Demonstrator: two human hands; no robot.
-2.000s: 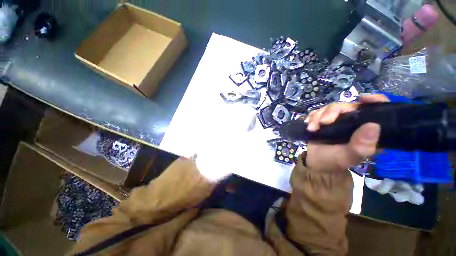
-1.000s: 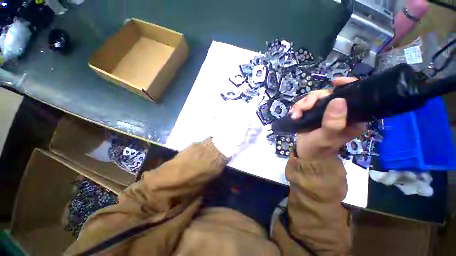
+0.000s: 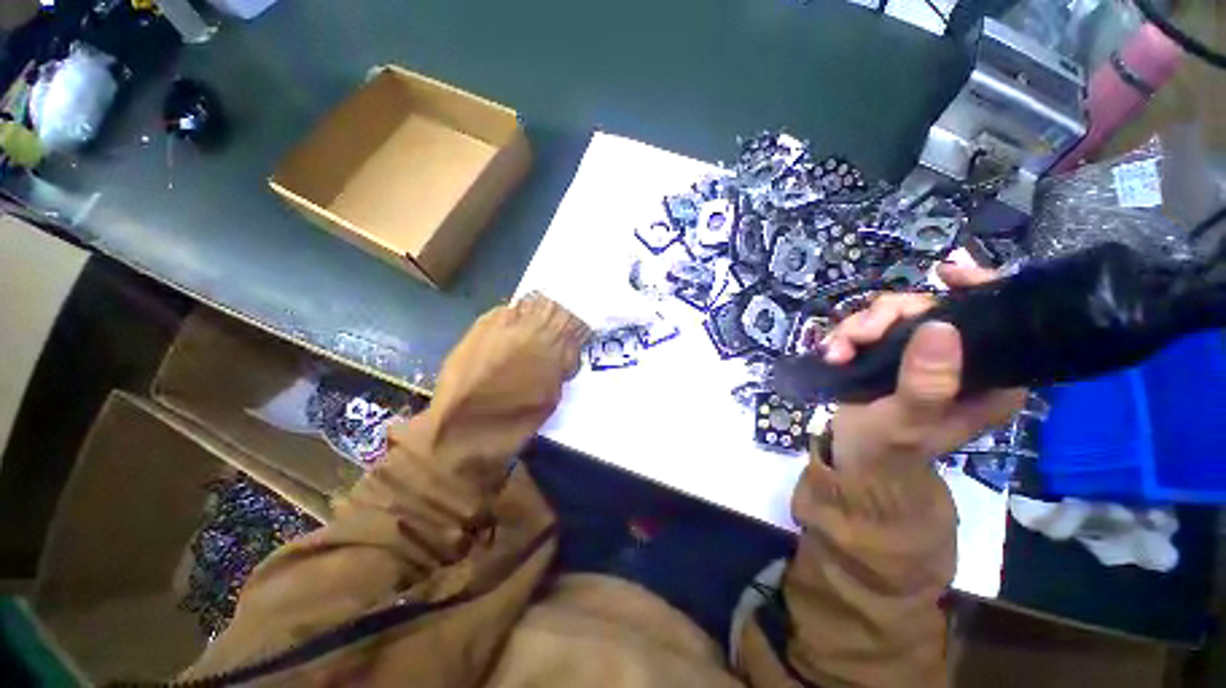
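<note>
My right hand (image 3: 904, 363) is bare-fingered and closed around a thick black electric screwdriver (image 3: 1029, 325). Its tip points left, over the near edge of a pile of small metal plate parts (image 3: 793, 255) on a white sheet (image 3: 672, 437). My left sleeve ends at the sheet's left part. The left hand is washed out against the bright sheet, so its outline and fingers cannot be made out. A squarish metal part with a round hole (image 3: 615, 350) shows just right of that cuff; whether the hand grips it is unclear.
An open cardboard tray (image 3: 437, 168) stands left of the sheet. A blue bin (image 3: 1123, 423), white glove (image 3: 1109, 528), clear bag (image 3: 1102, 202) and metal fixture (image 3: 1008, 101) are at the right. Cartons (image 3: 121, 518) with parts stand below the bench at left.
My left cuff has moved left and away from me, and metal parts now show beside it. The screwdriver stays in my right hand, its tip still by the pile's near edge. The view has shifted slightly.
</note>
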